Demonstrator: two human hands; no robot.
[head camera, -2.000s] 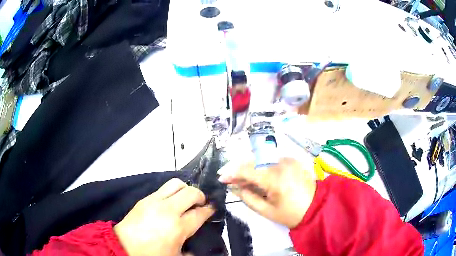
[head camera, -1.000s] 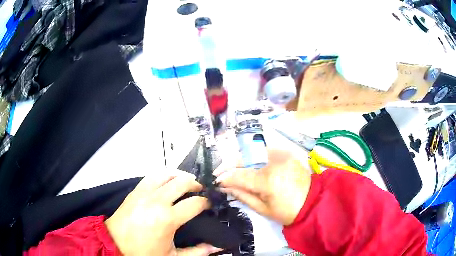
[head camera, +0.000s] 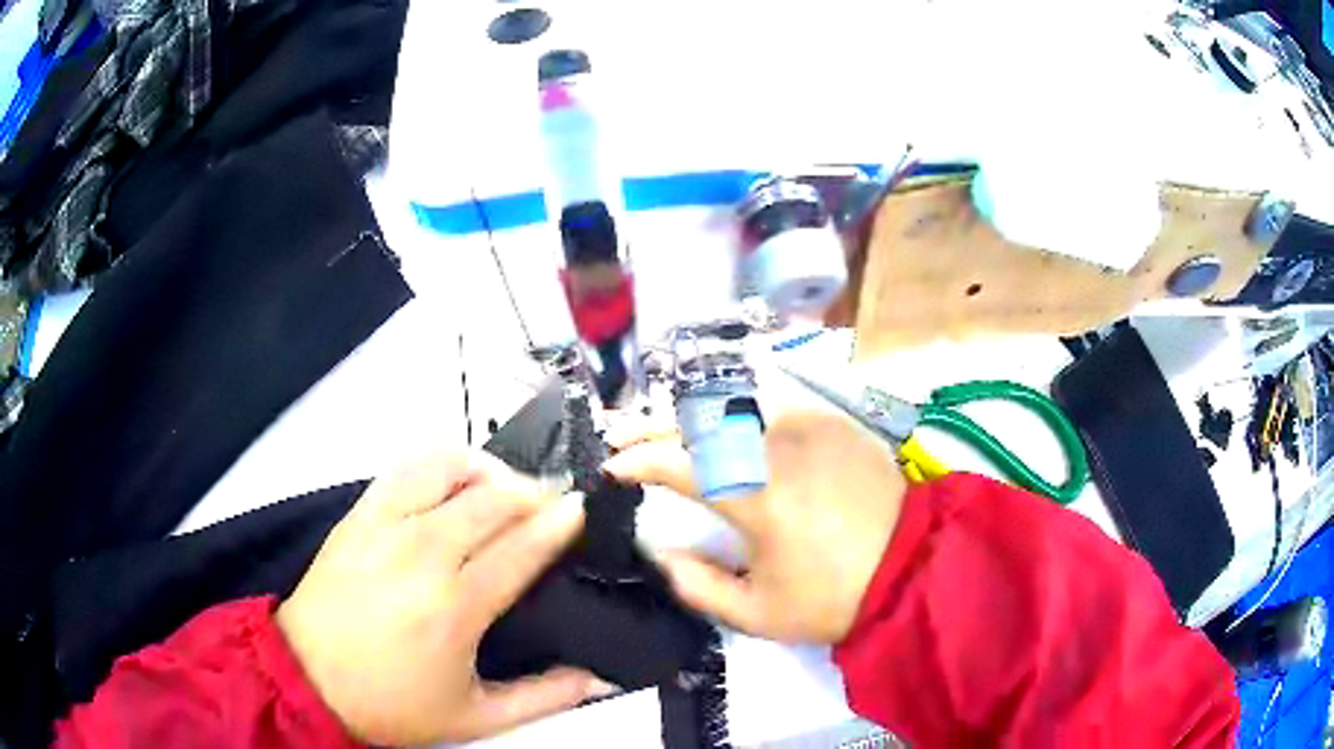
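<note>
A black garment panel (head camera: 190, 315) lies at the left, and more black cloth runs under my left hand to the machine. A narrow black strip (head camera: 612, 534) with a fringed edge runs from the presser foot area (head camera: 585, 395) down between my hands. My left hand (head camera: 432, 585) presses on the black cloth, fingertips at the strip's left side, thumb lower down. My right hand (head camera: 790, 527) holds the strip's right edge between thumb and fingers, just below the foot and partly behind the grey-blue cylinder (head camera: 724, 446). The needle point is too blurred to tell.
The white machine head (head camera: 819, 73) with a blue stripe spans the top. Scissors with green and yellow handles (head camera: 1010, 424) lie right of my right hand, beside a black device (head camera: 1141, 454). A brown cardboard piece (head camera: 936, 271) is on the machine. Plaid cloth (head camera: 88, 161) is piled upper left.
The view has shifted, so the machine sits further left. The hands have moved slightly apart at the strip, and my left hand's thumb and fingers are spread wider. The fringed strip now shows up to the foot.
</note>
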